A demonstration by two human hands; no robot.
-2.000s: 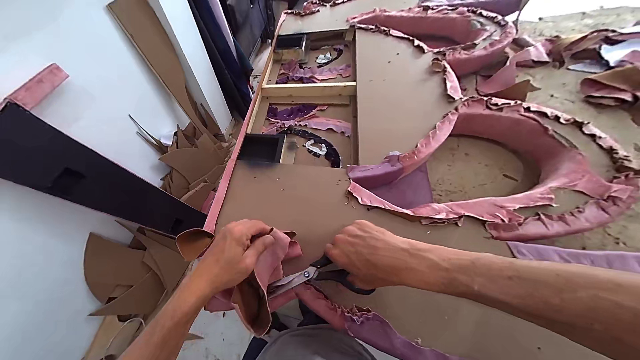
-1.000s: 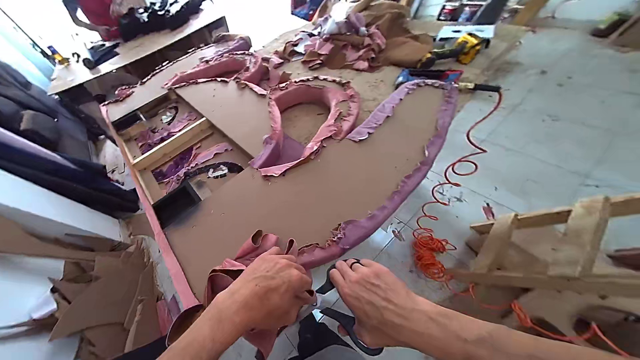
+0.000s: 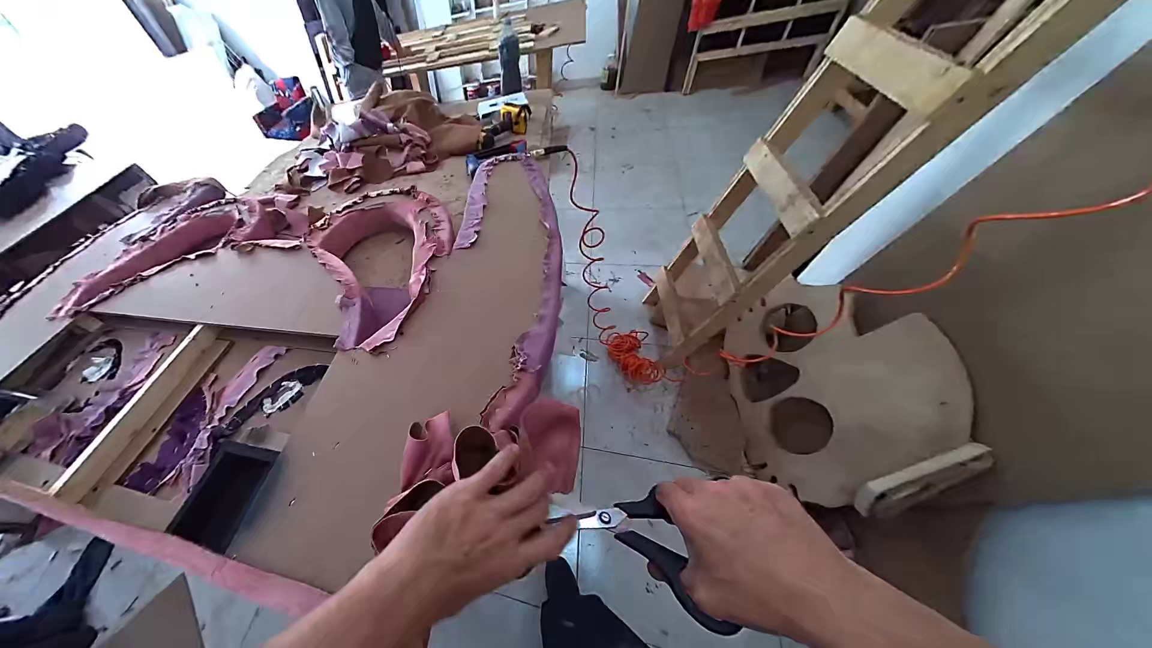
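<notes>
Bunched pink leather [image 3: 553, 441] lies at the near edge of a brown fiberboard panel [image 3: 405, 360]. My left hand [image 3: 486, 517] rests on this leather, fingers partly bent; whether it pinches any of it is hard to see. Black-handled scissors [image 3: 605, 519] are in my right hand [image 3: 742, 549], handles spread, blades pointing left at my left fingers and partly hidden by them. From the bunch a pink and purple leather strip [image 3: 547, 297] runs along the panel's right edge. Gathered pink leather also lines a round opening [image 3: 382, 261] farther back.
A coiled orange air hose [image 3: 634, 355] lies on the tiled floor right of the panel. A wooden ladder-like frame [image 3: 783, 189] and a board with round holes [image 3: 864, 396] stand at the right. Leather scraps [image 3: 387, 148] and a yellow power tool [image 3: 515, 117] lie at the back.
The view has swung far to the right. The scissors stay in my right hand. My left hand was closed around the bunched leather earlier; its fingers are now more spread.
</notes>
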